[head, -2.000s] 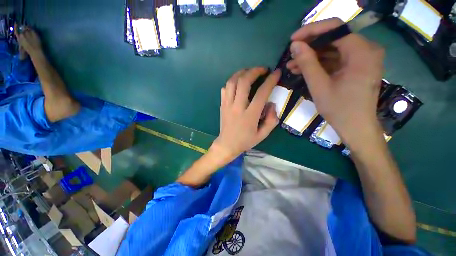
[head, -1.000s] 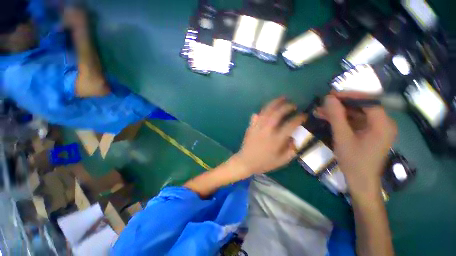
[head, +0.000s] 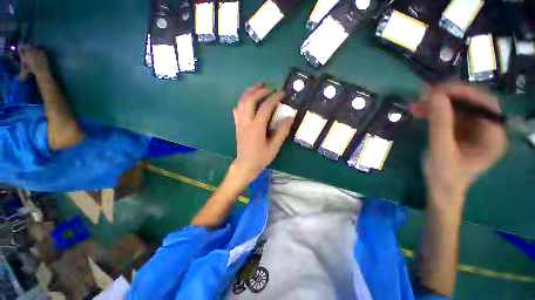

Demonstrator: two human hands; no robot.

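Observation:
Black phone units lie in a slanted row on the green bench (head: 234, 76), each with a pale round disc at the far end and a white rectangle at the near end. My left hand (head: 256, 126) rests on the leftmost unit (head: 298, 86), its fingers over part of the white rectangle. My right hand (head: 463, 132) is raised right of the row, blurred, and holds a dark pen-like tool (head: 482, 112). The rightmost unit (head: 394, 117) overlaps another. Whether a small part is at my right fingertips is too blurred to tell.
More black units (head: 328, 40) lie across the far side, piled at the far right. Others (head: 165, 61) lie at the far left. A person in blue (head: 64, 146) sits at the left. Cardboard boxes (head: 76, 252) and a blue bin (head: 70, 232) stand on the floor.
My right hand has moved right, off the left part of the row, uncovering the discs. My left hand stays at the row's left end. The view has shifted.

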